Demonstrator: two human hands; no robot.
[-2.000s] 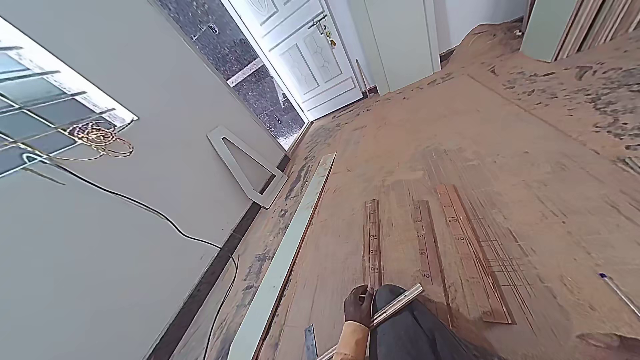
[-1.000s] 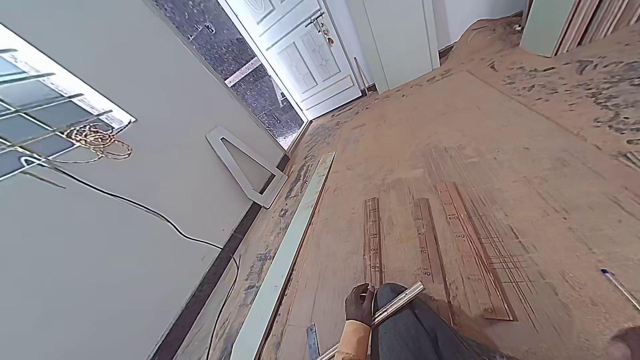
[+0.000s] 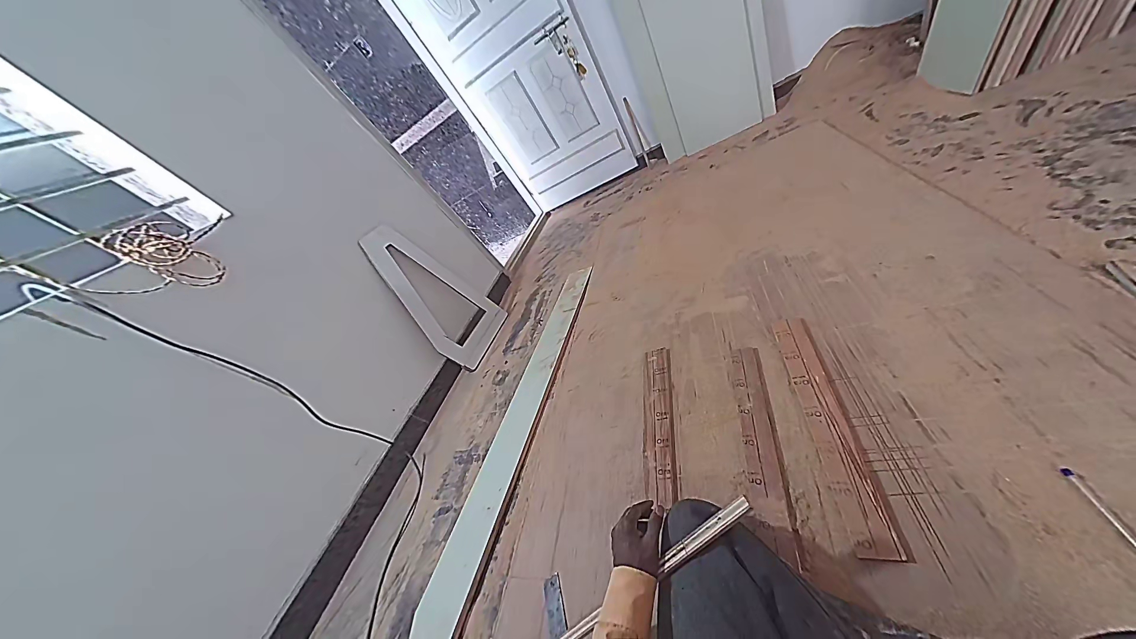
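Observation:
My left hand [image 3: 637,535], in an orange sleeve, is low in the centre beside my knee, fingers bent near the lower end of a reddish wood strip [image 3: 660,417]. Whether it grips anything is unclear. A pale narrow strip [image 3: 706,535] lies slantwise across my dark trouser leg and passes by the wrist. Two more marked wood strips [image 3: 760,435] [image 3: 839,439] lie on the floor to the right. A metal ruler or flat blade [image 3: 555,603] lies left of the sleeve. My right hand is out of view.
A long pale green board [image 3: 506,444] lies along the left wall. A frame-shaped panel [image 3: 435,302] leans there, near a black cable [image 3: 266,380]. A pen [image 3: 1096,506] lies at the right. Boards [image 3: 967,44] stand at the back right; a white door [image 3: 541,98] stands open.

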